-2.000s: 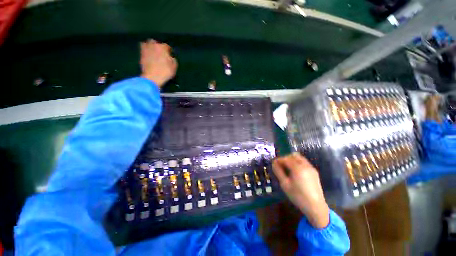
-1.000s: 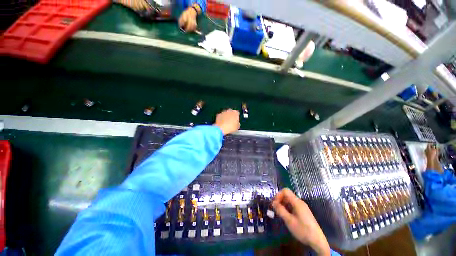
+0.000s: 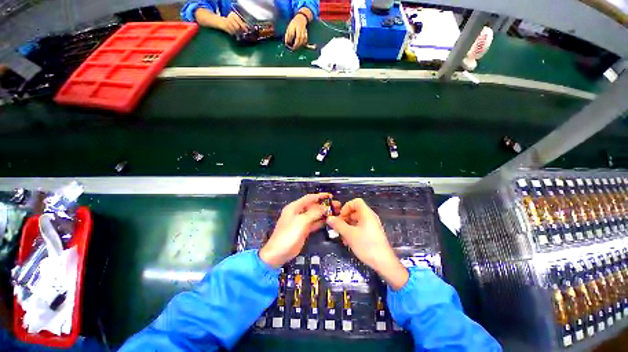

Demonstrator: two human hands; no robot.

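Note:
My left hand [image 3: 299, 225] and my right hand [image 3: 359, 230] meet above the middle of the black component tray [image 3: 258, 199]. Between their fingertips they hold one small flex-circuit module [image 3: 331, 230], with a white square at its lower end; its upper part is partly hidden by the fingers. The tray's near rows hold several modules with amber-gold strips [image 3: 314, 289] and white squares. My forearms cover parts of the tray's lower left and right.
Several small modules [image 3: 324, 150] lie on the green conveyor belt beyond the tray. Stacked clear trays [image 3: 496, 234] stand at right by a slanted metal post. A red bin [image 3: 86, 234] with white scraps is at left. Across the belt are a red divided tray [image 3: 124, 65], a blue device [image 3: 377, 31] and a person's hands.
My left hand has come back from the belt to the tray and met my right hand. My right hand has moved up and left from the tray's right edge. The view has shifted.

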